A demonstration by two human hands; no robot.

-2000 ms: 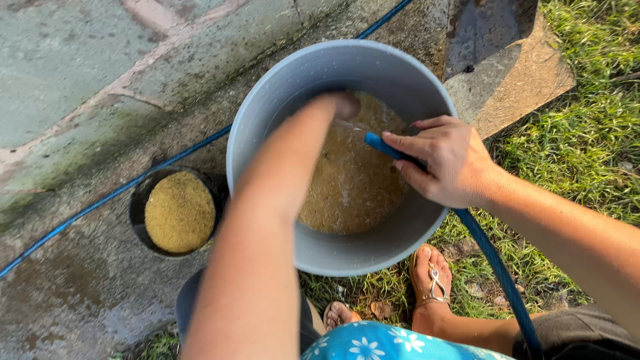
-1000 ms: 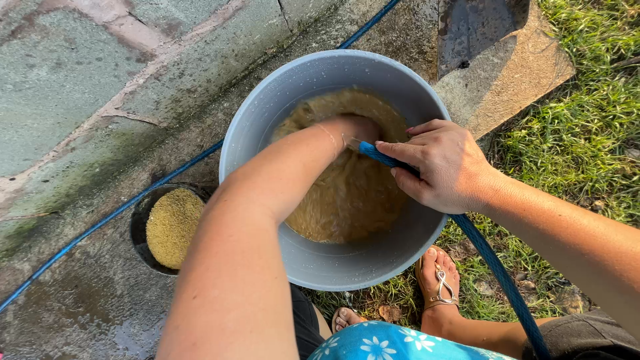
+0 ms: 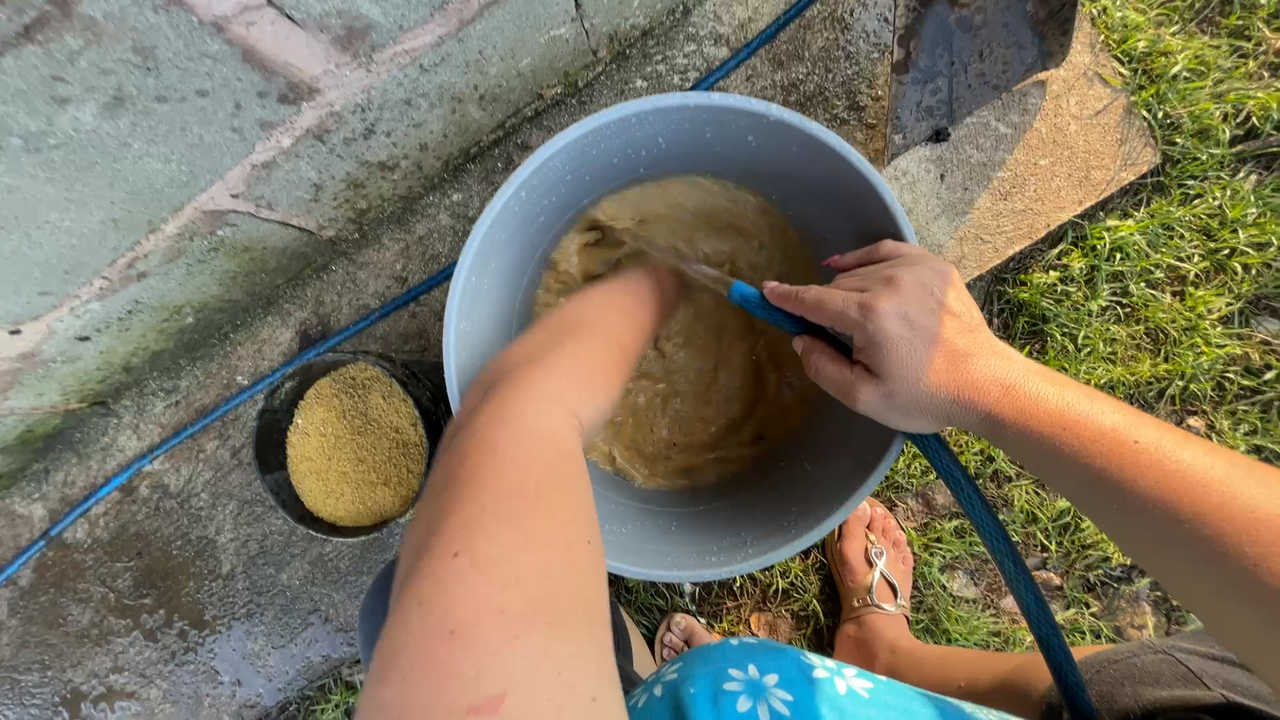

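A large round grey plastic tub (image 3: 530,240) holds cloudy brown water (image 3: 720,400) that swirls. My left hand (image 3: 640,290) reaches down into this water; it is blurred and mostly under the surface, so its fingers and anything in them are hidden. Over the tub's right rim, my right hand (image 3: 890,330) grips the end of a blue garden hose (image 3: 770,308) between thumb and fingers. Water streams from the hose end toward the left part of the tub, just past my left hand. Left of the tub stands a dark round container (image 3: 272,450) with yellowish grain-like material (image 3: 355,445) in it.
The hose (image 3: 1010,570) hangs down at the right, and another stretch of blue hose (image 3: 230,405) runs behind the tub along a stone step (image 3: 150,150). Wet concrete (image 3: 130,600) lies at the left, grass (image 3: 1180,320) at the right. Sandalled feet (image 3: 875,570) are close below the tub.
My left hand has moved about in the tub, from above the water two seconds ago to down in it. The water has turned cloudier and swirls more. My right hand keeps hold of the hose.
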